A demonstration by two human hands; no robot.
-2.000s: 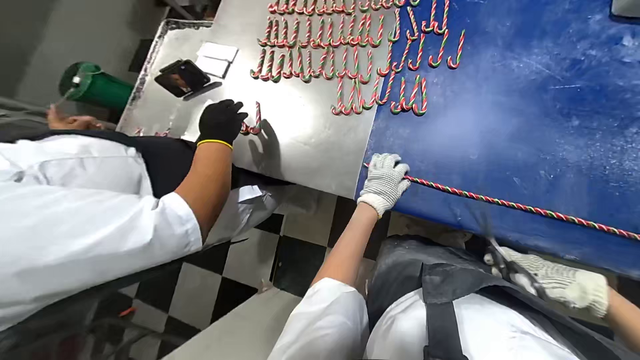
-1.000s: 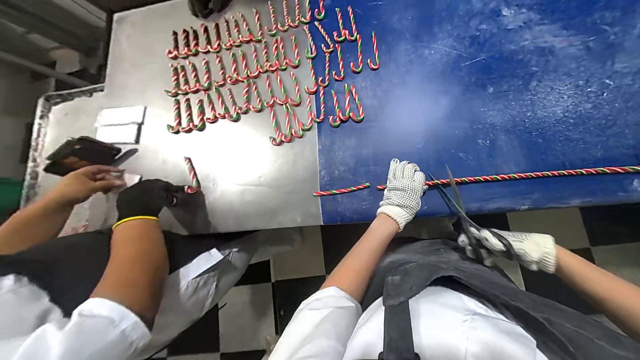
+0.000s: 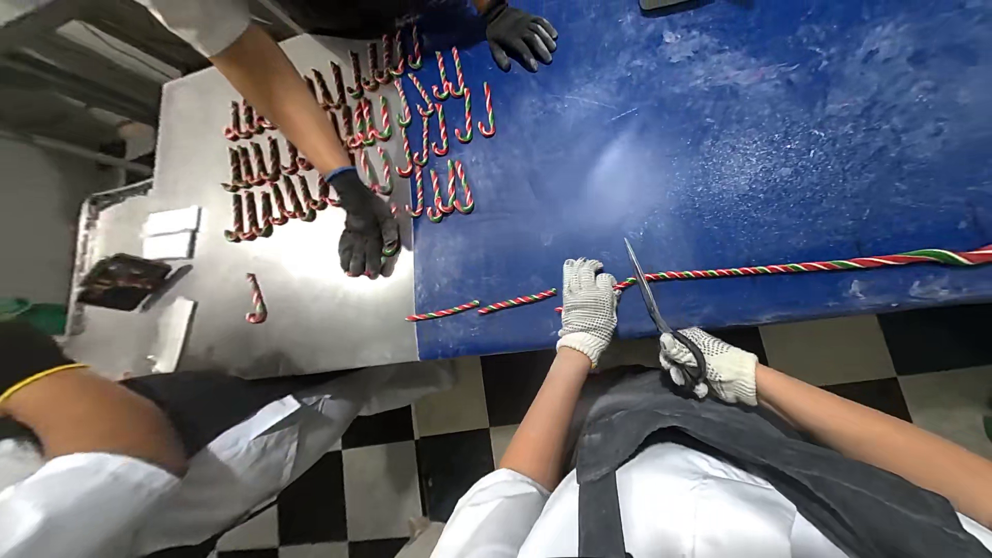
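My left hand [image 3: 589, 306], in a dotted white knit glove, is closed over a striped candy piece near the table edge; short ends show on both sides. My right hand [image 3: 709, 363], gloved alike, holds metal scissors [image 3: 649, 298], their blades pointing away from me across the candy line just right of my left hand. A long red, white and green candy rope [image 3: 775, 269] runs right from the blades, thicker at the far right. Two cut candy sticks [image 3: 518, 301] [image 3: 443, 311] lie left of my left hand, on the blue surface.
Rows of candy canes [image 3: 465, 186] cover the upper left. A co-worker's black-gloved hand [image 3: 368, 232] reaches over them; another dark-gloved hand [image 3: 521, 35] rests at the top. One cane [image 3: 256, 298] lies apart on the metal table [image 3: 325, 333], near white packs [image 3: 170, 232]. Another worker stands at left.
More cut sticks lie left of my left hand than a second ago, when one showed. A co-worker's arm now reaches across the canes. The left worker's hand has left the lone cane.
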